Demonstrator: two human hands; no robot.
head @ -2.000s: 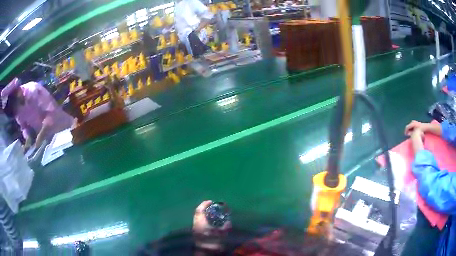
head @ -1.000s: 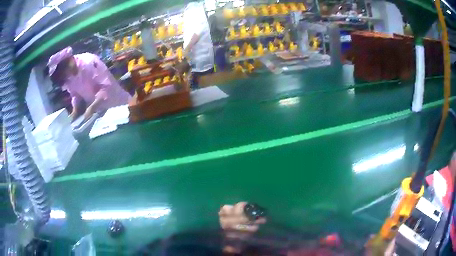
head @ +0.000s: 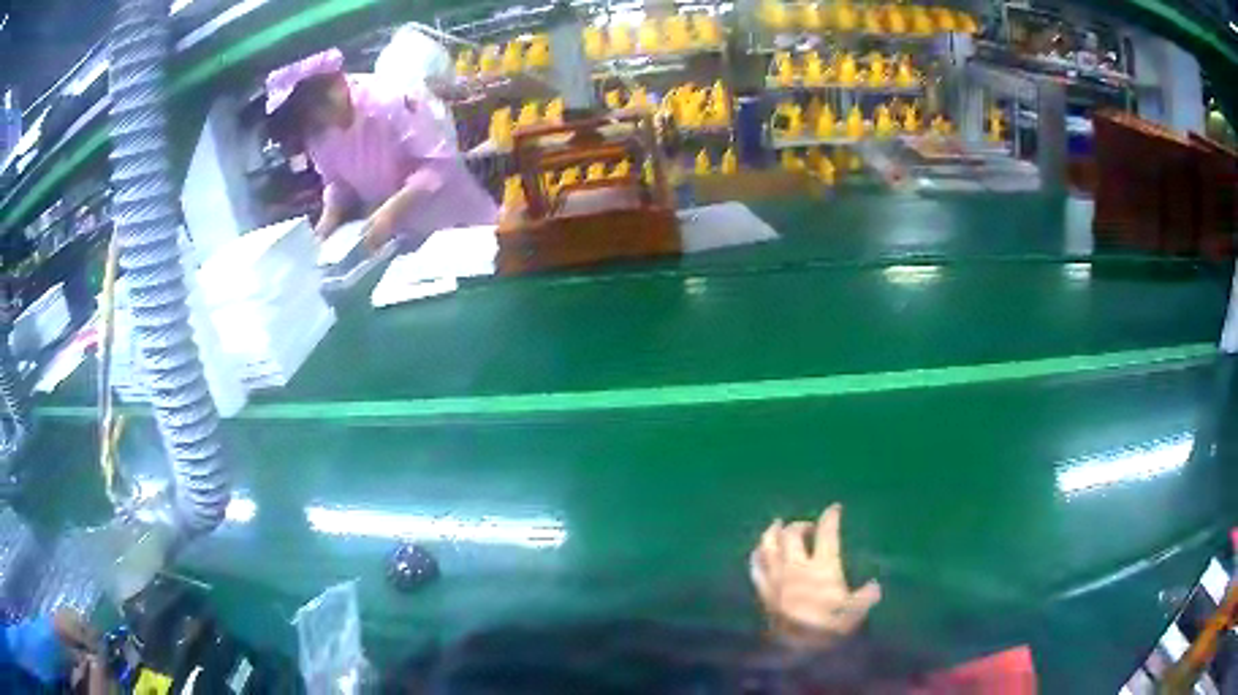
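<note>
My left hand [head: 812,577] is over the green surface [head: 652,468] at the bottom, right of centre. Its fingers are spread and no object shows in it. A dark, blurred forearm lies below it. A glossy black round unit [head: 411,568] sits on the green surface, well to the left of the hand. The black unit seen earlier in the hand does not show now. A corner of the red mat [head: 998,675] shows at the bottom edge. My right hand is not in view.
A ribbed grey duct [head: 160,292] hangs at left. A clear bag [head: 330,638] lies at the lower left, near another person's hand [head: 82,638]. A yellow-orange tool part [head: 1206,645] is at the lower right edge. A person in pink [head: 394,156] works across the line beside a brown rack [head: 584,242].
The view has turned left, so the scene has shifted right. My left hand has opened, and the black unit it held is no longer visible. The tool has moved to the right edge of view.
</note>
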